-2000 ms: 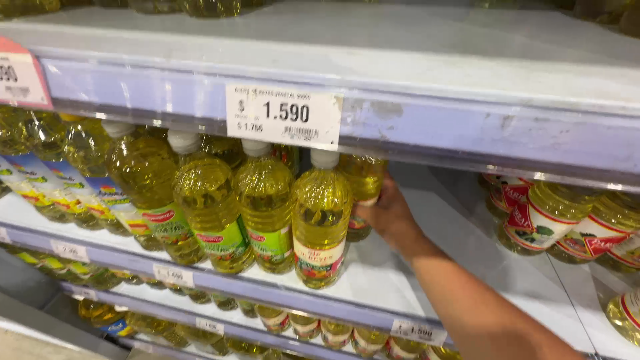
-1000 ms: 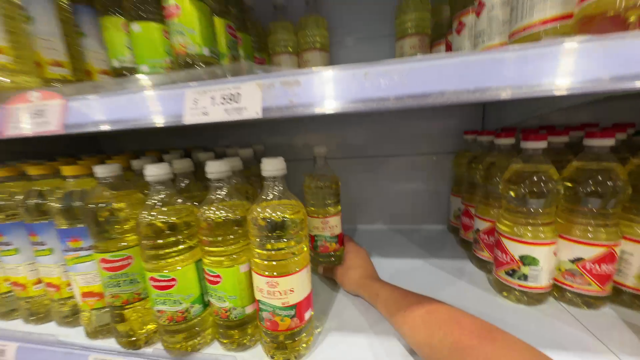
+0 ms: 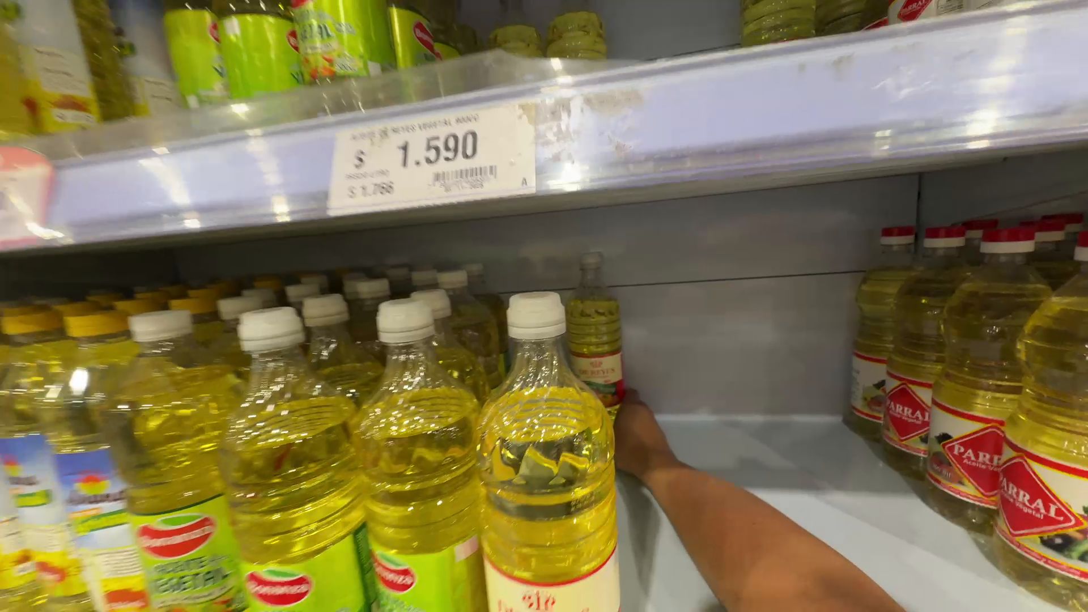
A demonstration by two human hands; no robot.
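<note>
My right hand (image 3: 639, 435) reaches deep into the shelf from the lower right, at the lower right side of a small-looking oil bottle (image 3: 597, 327) with a pale cap and a cream and red label. The fingers are mostly hidden by that bottle and by the larger-looking oil bottle (image 3: 548, 459) in front, which has a white cap and a cream label. Left of it are oil bottles with white caps and green labels (image 3: 293, 459). My left hand is out of view.
Yellow-capped oil bottles (image 3: 85, 399) stand at the far left, red-capped ones (image 3: 977, 374) at the right. The upper shelf's edge (image 3: 722, 136), with a price tag (image 3: 433, 161), crosses above my hand. Grey back panels (image 3: 748, 331) close the shelf behind.
My right hand has moved deeper into the shelf, and the bottle at it now stands farther back than the white-capped bottle in front. The view has tilted from high above to nearly shelf level.
</note>
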